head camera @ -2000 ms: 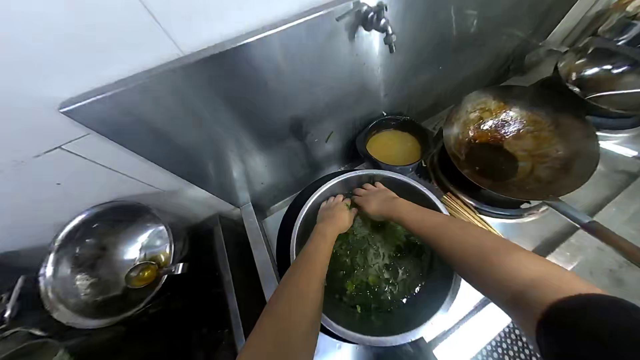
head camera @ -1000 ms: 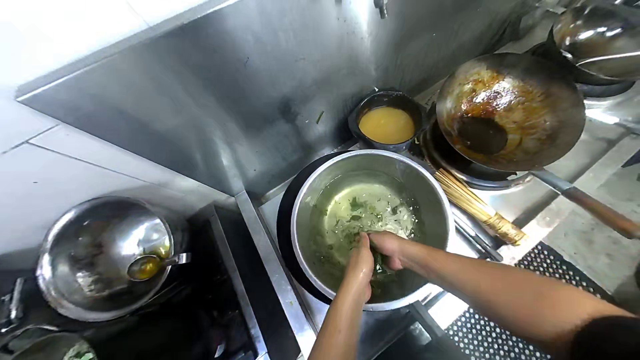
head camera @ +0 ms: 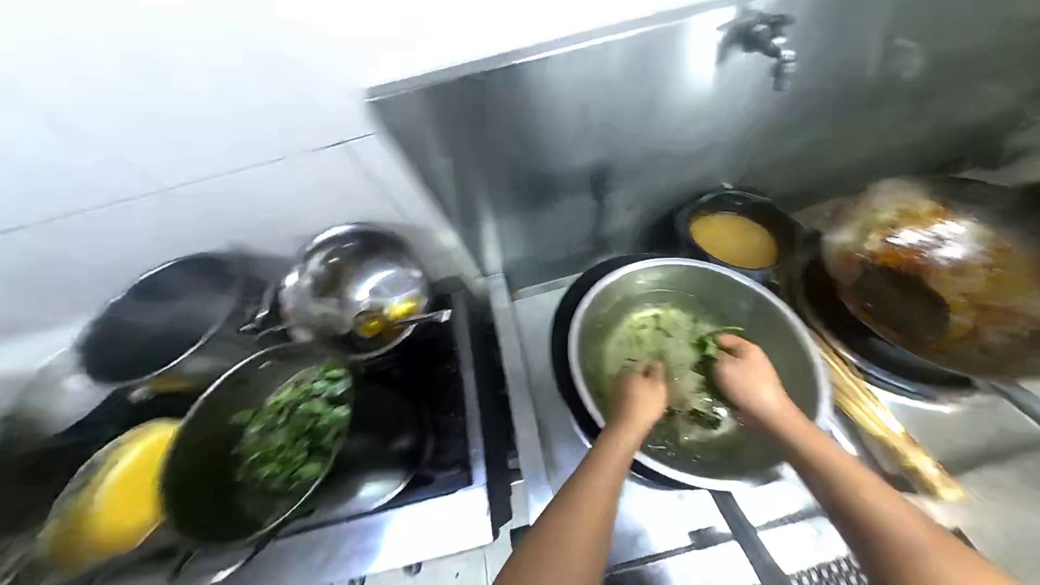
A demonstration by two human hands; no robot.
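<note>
A large round metal pot [head camera: 585, 325] of cloudy water stands on the stove, with bits of green leaf and pale foam in it. My right hand [head camera: 749, 375] is over its right part, shut on some leafy greens [head camera: 708, 348] that hang at the water. At the left of the same pot, my left hand [head camera: 640, 396] is lowered to the water; its fingers are blurred and partly hidden, so its hold cannot be told. More cut leafy greens [head camera: 305, 426] lie in a dark pan [head camera: 195, 479] at the left.
A metal bowl with a ladle [head camera: 357, 276] sits left of the pot. Behind the pot is a small dark pot of yellowish liquid [head camera: 733, 240]. A stained wok [head camera: 959, 284] and a bamboo brush [head camera: 886, 422] are at the right. A tap [head camera: 764, 41] juts from the metal splashback [head camera: 569, 154].
My hands, together in the pot a second ago, are now apart, and greens show in the right one. The view has swung left, bringing the pan of greens into sight.
</note>
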